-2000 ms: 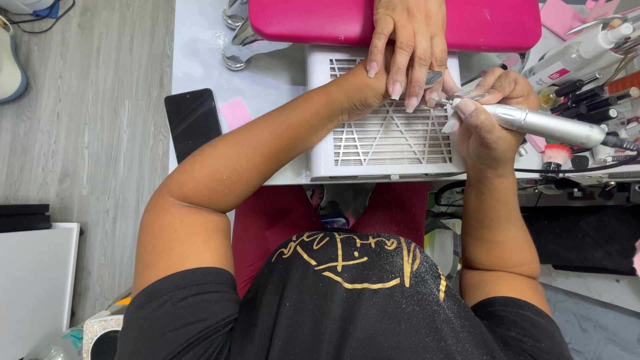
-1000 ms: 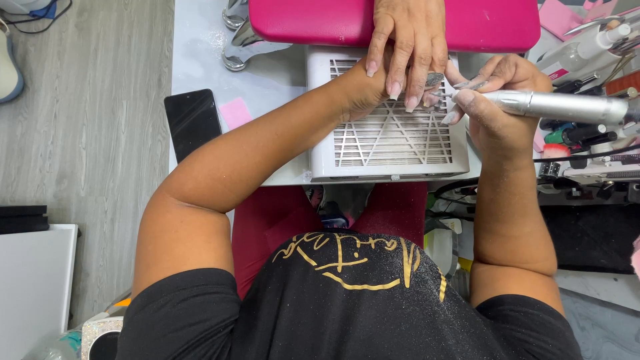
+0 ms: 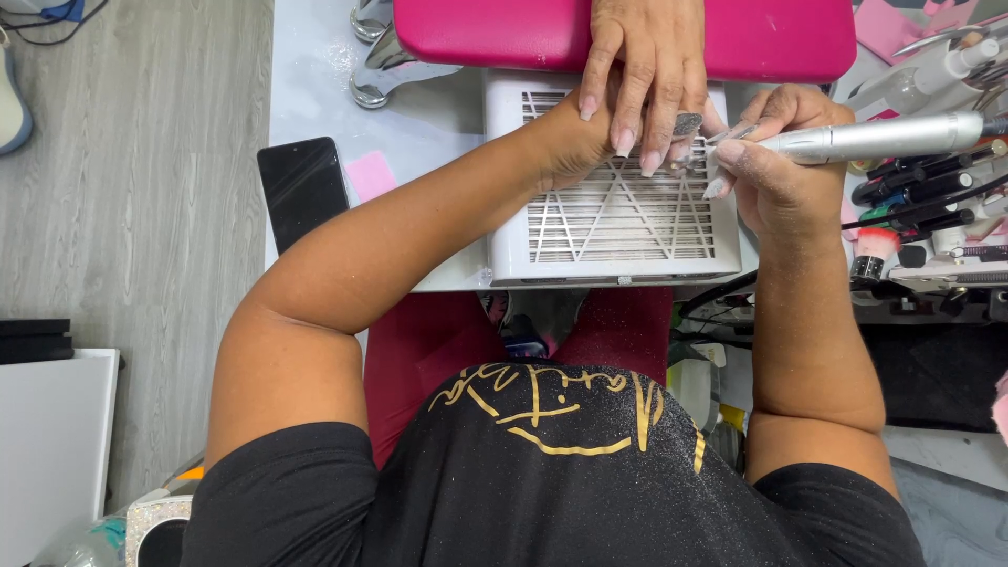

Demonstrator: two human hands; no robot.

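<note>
A silver electric nail drill (image 3: 882, 140) lies in my right hand (image 3: 787, 157), its tip beside a fingertip of the other person's hand (image 3: 654, 71). That person's hand comes from the top over the pink padded armrest (image 3: 504, 31), fingers spread and nails long. My left hand (image 3: 587, 138) is under it, mostly covered; it appears to hold one of its fingers, though the grip is hidden. Below both hands sits a white nail dust collector (image 3: 614, 272) with a slatted grille. Pale dust covers my right fingertips.
A black phone (image 3: 303, 189) and a pink square (image 3: 370, 175) lie on the table left of my forearm. Chrome armrest legs (image 3: 382, 71) stand at the upper left. Polish bottles (image 3: 921, 185), a pink-tipped brush (image 3: 872, 250) and a clear pump bottle (image 3: 906, 87) crowd the right side; a black cable passes there.
My right hand and the drill have shifted and tilted slightly; the drill's rear end sits higher than two seconds ago. My left arm and the other person's hand have stayed nearly still.
</note>
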